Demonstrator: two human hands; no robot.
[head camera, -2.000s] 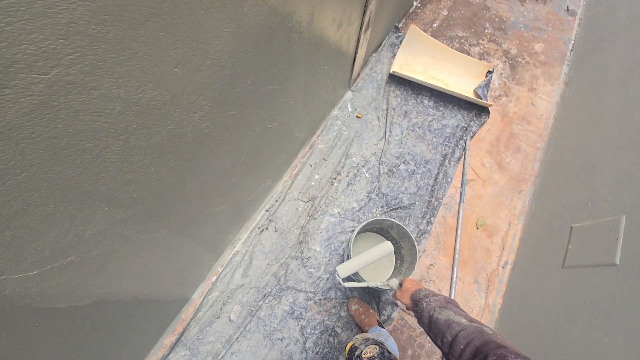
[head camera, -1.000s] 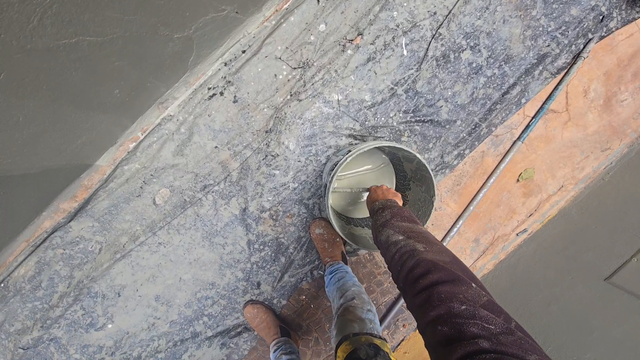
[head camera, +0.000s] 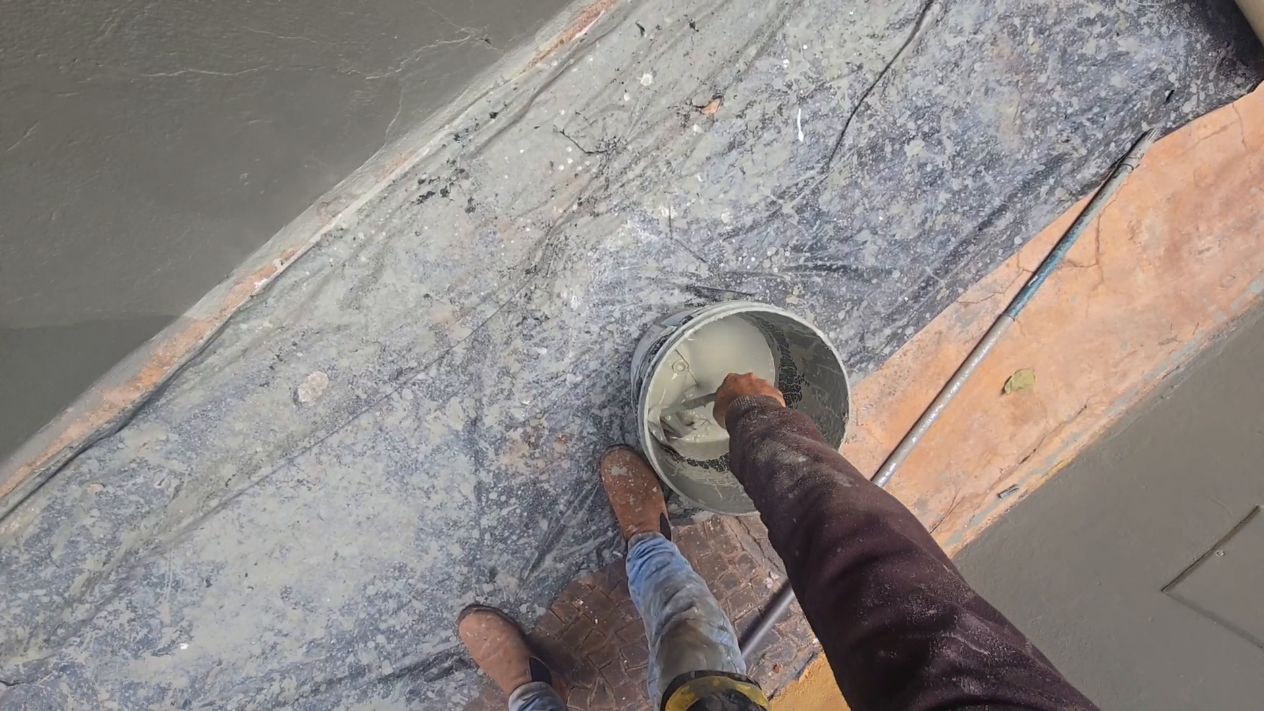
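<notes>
My right hand (head camera: 747, 395) reaches into a grey bucket (head camera: 840, 380) and is closed around the handle of a paint roller. The roller's frame and cover (head camera: 681, 423) are coated with grey paint and lie partly sunk in it, so the cover's outline is hard to make out. Liquid grey paint (head camera: 726, 348) covers the bucket's bottom, and dark speckled residue clings to its inner wall. The bucket stands on a paint-spattered plastic sheet (head camera: 375, 464), beside the toe of a brown boot (head camera: 632, 486). My left hand is out of view.
A long metal pole (head camera: 948, 400) lies slantwise across an orange-painted ledge (head camera: 1116, 286), right of the bucket, and passes beneath my sleeve. Grey surfaces border the upper left (head camera: 197, 128) and lower right (head camera: 1116, 573). Another brown boot (head camera: 497, 647) stands on the sheet's edge by brown paving (head camera: 602, 612).
The pale roller cover, above the paint two seconds ago, is now down in the bucket and coated grey. My right hand has moved from beside the rim to inside it. The view has shifted closer.
</notes>
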